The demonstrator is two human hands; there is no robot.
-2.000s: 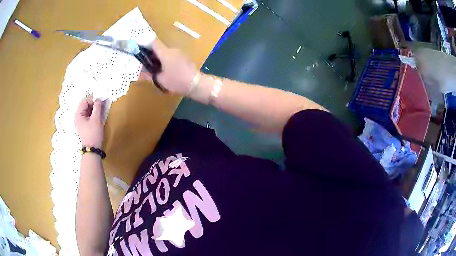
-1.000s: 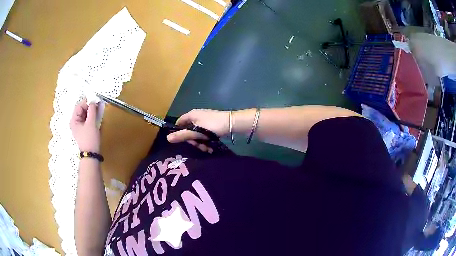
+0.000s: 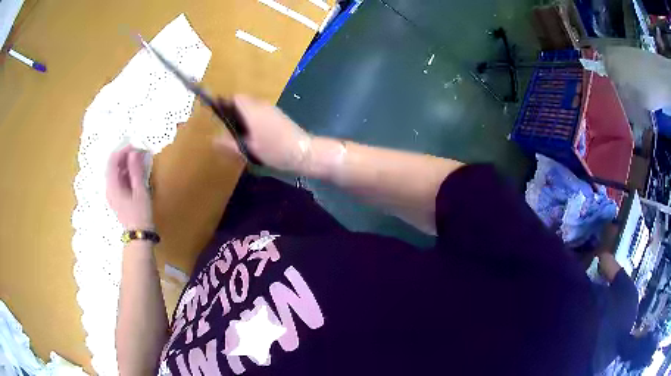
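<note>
A long white eyelet lace trim (image 3: 99,213) with a scalloped edge lies on the tan table (image 3: 37,147), its end spread towards the top. My left hand (image 3: 130,183) is slightly blurred and pinches the lace at its straight edge. My right hand (image 3: 268,136) is blurred and holds the black handles of the long fabric shears (image 3: 176,72). The blades lie across the spread end of the lace, pointing up and left. Whether they touch the lace cannot be told.
A marking pen (image 3: 28,60) lies at the upper left. White tape strips (image 3: 256,40) are near the table's curved edge. White fabric (image 3: 22,341) lies lower left. A blue crate (image 3: 546,99) stands on the green floor, right. Another person's arm (image 3: 609,268) shows at right.
The shears have moved from the lace beside my left hand up and left over its spread end. A second ago my right hand was lower and farther right. My left hand stays almost in place.
</note>
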